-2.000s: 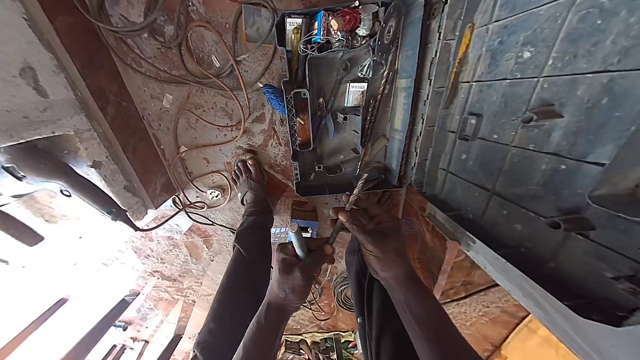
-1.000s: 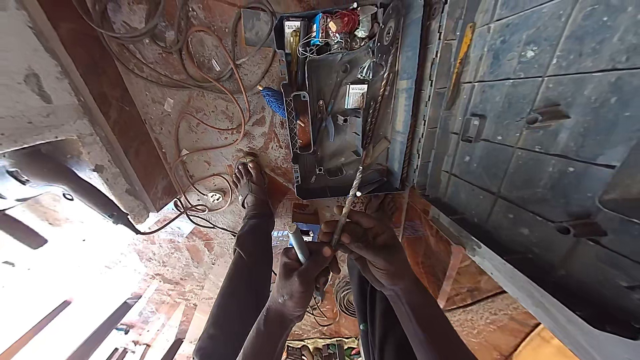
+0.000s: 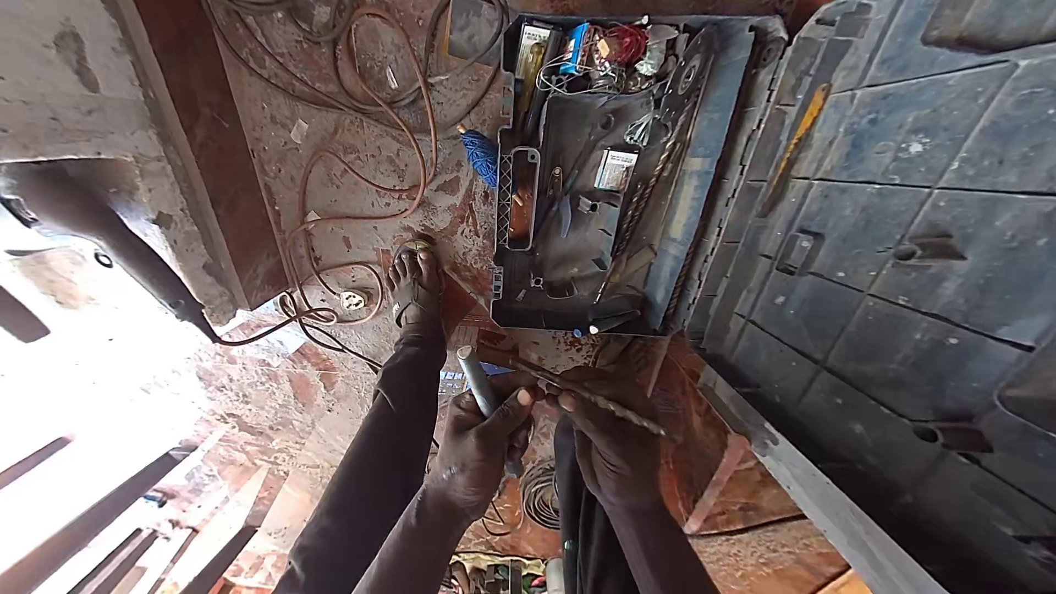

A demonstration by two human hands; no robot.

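My left hand point(image 3: 478, 450) is closed round a grey cylindrical rod or handle point(image 3: 477, 381), whose end points up past the thumb. In my right hand point(image 3: 615, 437) is a masonry drill bit point(image 3: 610, 404), pinched between thumb and fingers and lying slantwise, its spiral part toward the lower right. The fingertips of both hands nearly meet at the bit; whether the left ones touch it I cannot tell. Just beyond the hands lies an open plastic tool case point(image 3: 577, 322). Inside it are more long drill bits point(image 3: 648, 194), a small labelled box point(image 3: 616, 170) and red wire point(image 3: 624, 43).
The case's lid point(image 3: 891, 223) spreads out to the right, with a yellow-handled blade point(image 3: 800, 140) on it. Blue cord point(image 3: 480, 157) lies against the case's left side. An orange cable point(image 3: 425, 107) loops over the floor, near a foot in a sandal point(image 3: 415, 285) and a plug point(image 3: 353, 300).
The drill bit has turned in my right hand: its spiral end pointed up toward the case before and now points to the lower right. The grey rod stays in my left hand.
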